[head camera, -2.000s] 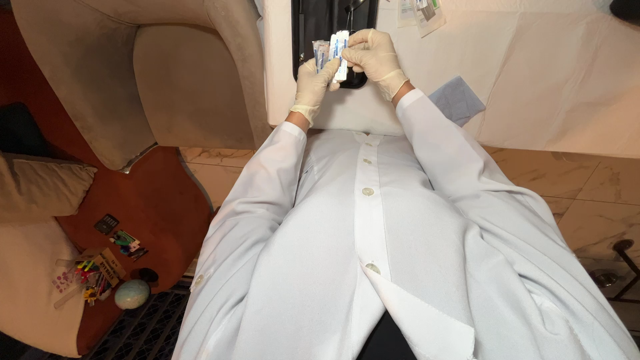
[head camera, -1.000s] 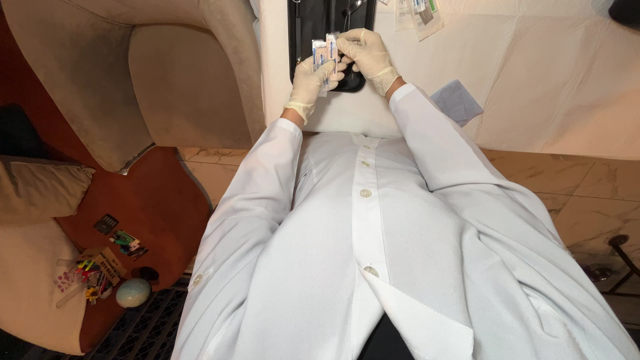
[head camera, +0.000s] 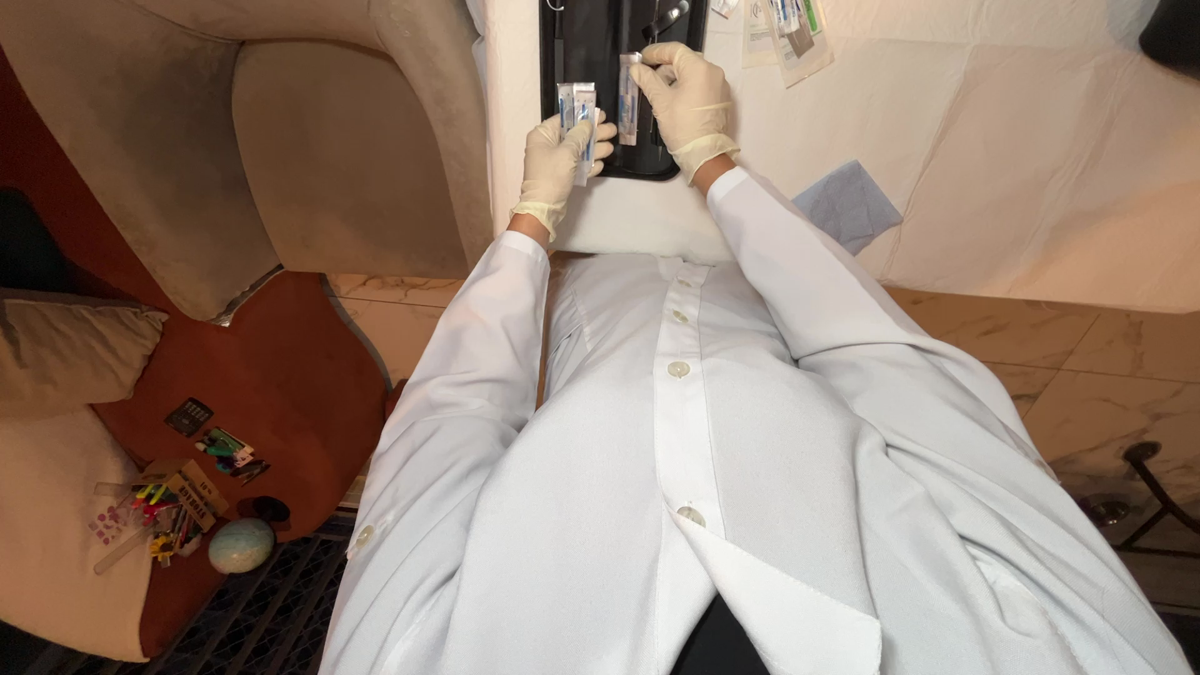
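Both hands wear pale latex gloves. My left hand (head camera: 555, 164) grips small clear sealed packets (head camera: 582, 136) with blue marks, held upright between thumb and fingers. To its right, my right hand (head camera: 692, 101) pinches a single slim clear packet (head camera: 629, 99) near its top edge; what is inside looks bluish but is too small to name. Both hands are over the near end of a black tray or open case (head camera: 647, 167). Slim metal instruments (head camera: 667, 19) lie in the case, partly hidden by my right hand.
Flat packets (head camera: 799, 42) lie right of the case on a white-covered table (head camera: 984, 141). A folded blue cloth or paper (head camera: 848, 206) is near the front edge. A beige upholstered chair (head camera: 347, 159) stands at left. A dark object (head camera: 1172, 37) sits at the upper right.
The hands were close together at the packets; now they are apart, with a single packet in my right hand and the others in my left.
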